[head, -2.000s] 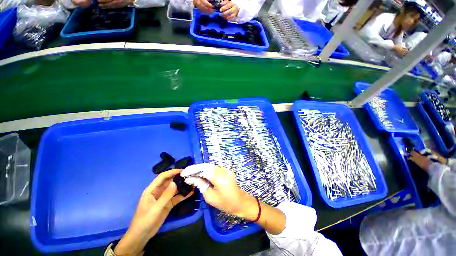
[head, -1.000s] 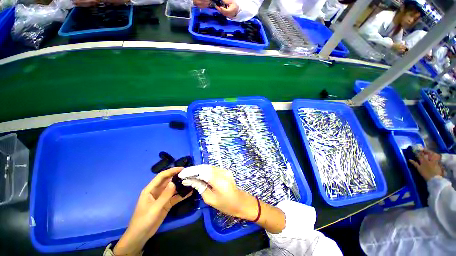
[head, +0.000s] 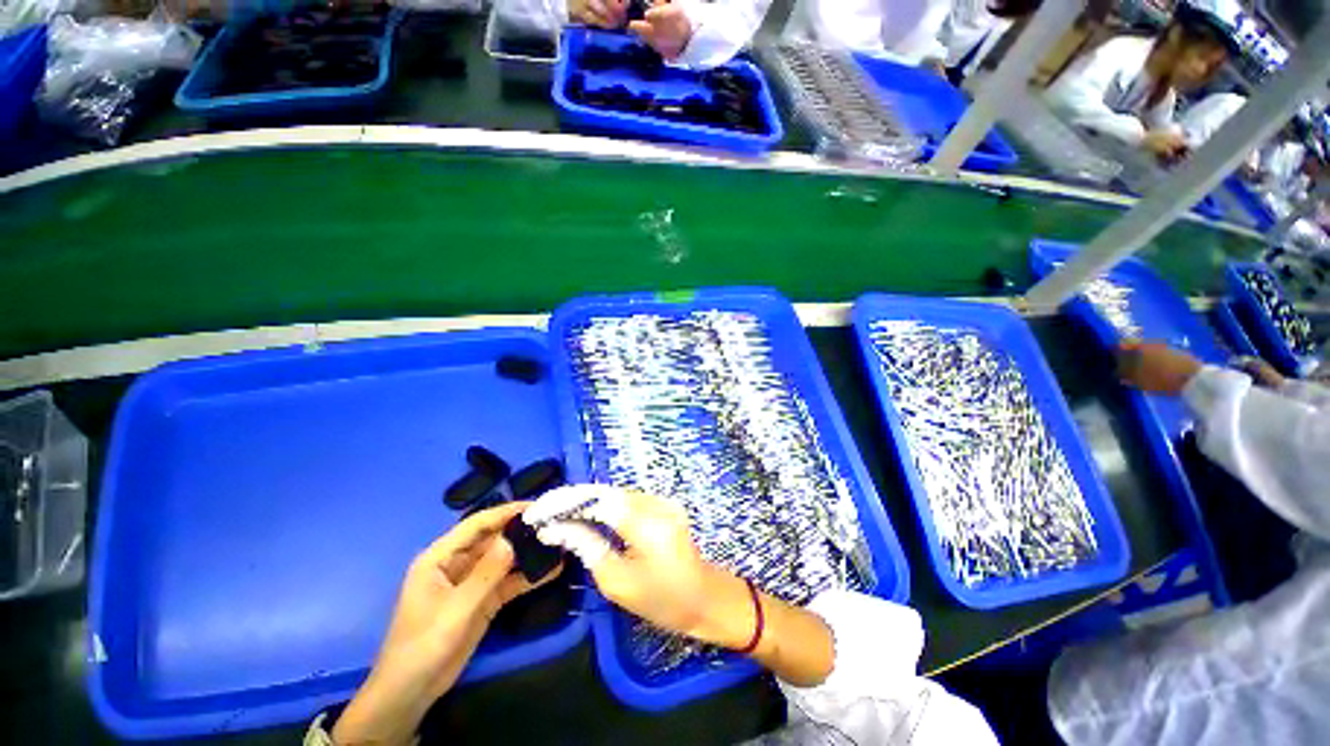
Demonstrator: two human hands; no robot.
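My left hand (head: 445, 598) holds a black housing (head: 535, 554) over the right end of the left blue tray (head: 292, 525). My right hand (head: 642, 547), with white coverings on its fingertips, meets the housing from the right. A thin dark piece shows between the right-hand fingers; whether it is a metal rod I cannot tell. Several loose black housings (head: 476, 481) lie in the tray just beyond my hands, and another one lies near the tray's back right corner. The middle tray (head: 893, 561), full of slim metal rods (head: 700, 423), lies under and beside my right hand.
A second rod tray (head: 1116, 561) stands to the right. A clear plastic box (head: 59, 503) is at far left. The green belt (head: 438, 233) runs beyond the trays, carrying a clear scrap. At right, another person's hand (head: 1160, 367) reaches toward a blue tray. Workers sit opposite.
The clear scrap and a small black piece on the belt have moved right. The neighbour's arm at right has reached forward to the rods. My hands have barely moved; a thin dark piece now shows at my right fingers.
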